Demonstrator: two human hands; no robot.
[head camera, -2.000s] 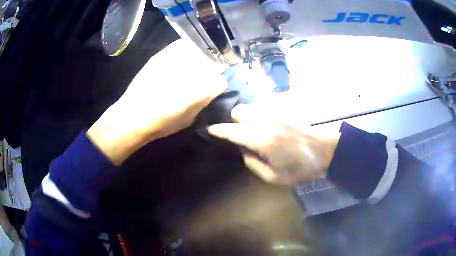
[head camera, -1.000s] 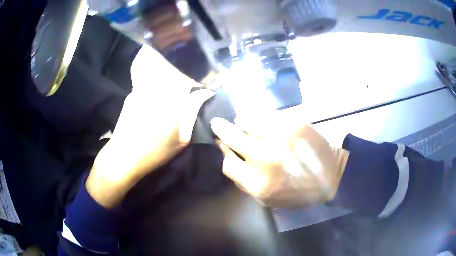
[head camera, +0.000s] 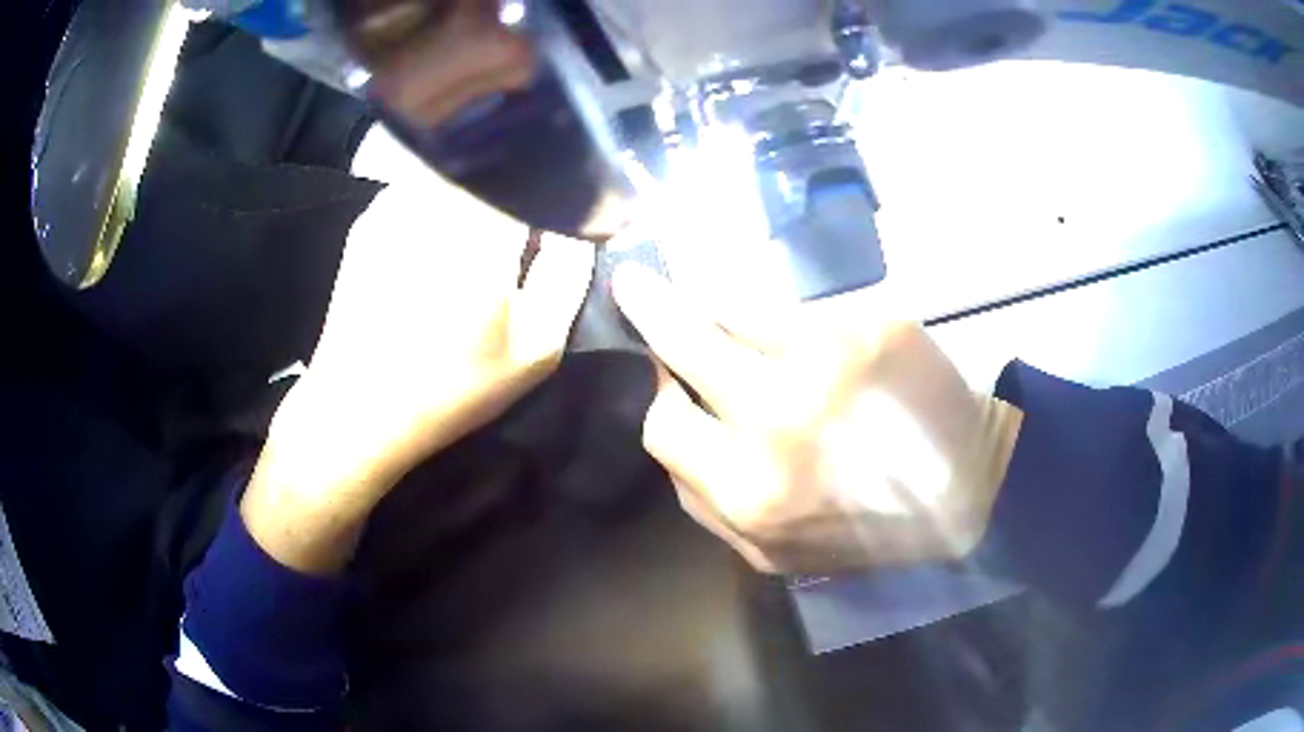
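Note:
The black fabric (head camera: 215, 272) covers the left of the table and hangs down at the front. My left hand (head camera: 429, 308) lies on it left of the needle area, thumb and fingertips pinching the cloth. My right hand (head camera: 830, 429) is just to the right, index fingertip pressing the cloth close below the presser foot area. A narrow piece of the cloth shows between the two hands. The needle and foot are lost in bright glare. The grey-blue attachment (head camera: 834, 236) sits right of the glare, above my right hand.
The white machine head with "Jack" lettering (head camera: 1194, 36) spans the top. An oval yellow-rimmed lamp or mirror (head camera: 107, 143) is at upper left. Dark metal snips (head camera: 1277, 189) lie at far right. The ruler scale (head camera: 1244, 379) runs along the table edge.
The view has come closer to the needle area. My hands have drawn nearer each other, and my right index fingertip has moved up the cloth towards the foot.

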